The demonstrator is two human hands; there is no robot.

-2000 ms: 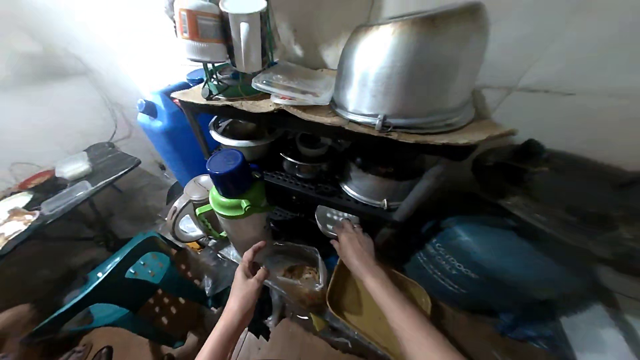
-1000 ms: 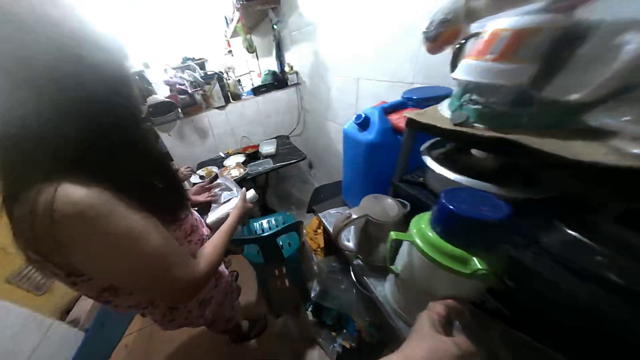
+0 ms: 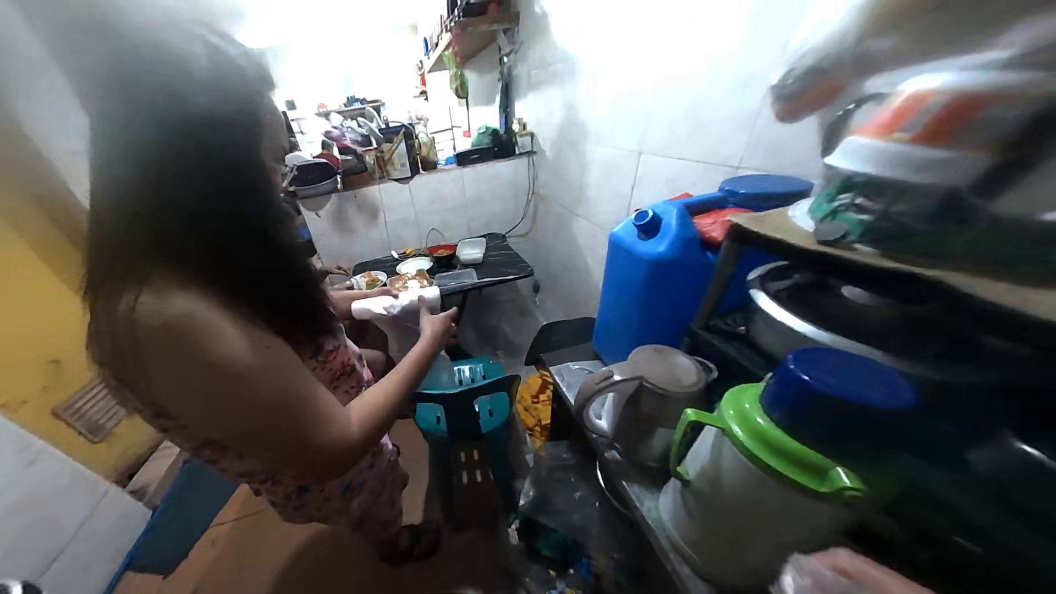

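Observation:
Only part of one of my hands shows, blurred, at the bottom right edge. It looks like my left hand [image 3: 846, 571], with something pale and translucent, perhaps plastic, at its fingers; whether it grips this I cannot tell. Just above it stands a pale jug [image 3: 734, 520] with a green rim and handle and a dark blue lid [image 3: 837, 396]. Behind the jug is a greyish pitcher or kettle [image 3: 652, 404] with a curved handle. My right hand is outside the frame.
A person [image 3: 247, 355] in a floral dress stands at the left, holding a white roll [image 3: 396, 304] near a black table [image 3: 507, 262] with food. A teal plastic chair [image 3: 466, 396], a blue jerrycan [image 3: 643, 289] and a rack shelf [image 3: 907, 252] with pots and containers surround the passage.
The view has swung far left from the shelf. Two seconds ago both my hands showed, the right at a perforated metal utensil; now only one shows. The person's hands have moved around the white item.

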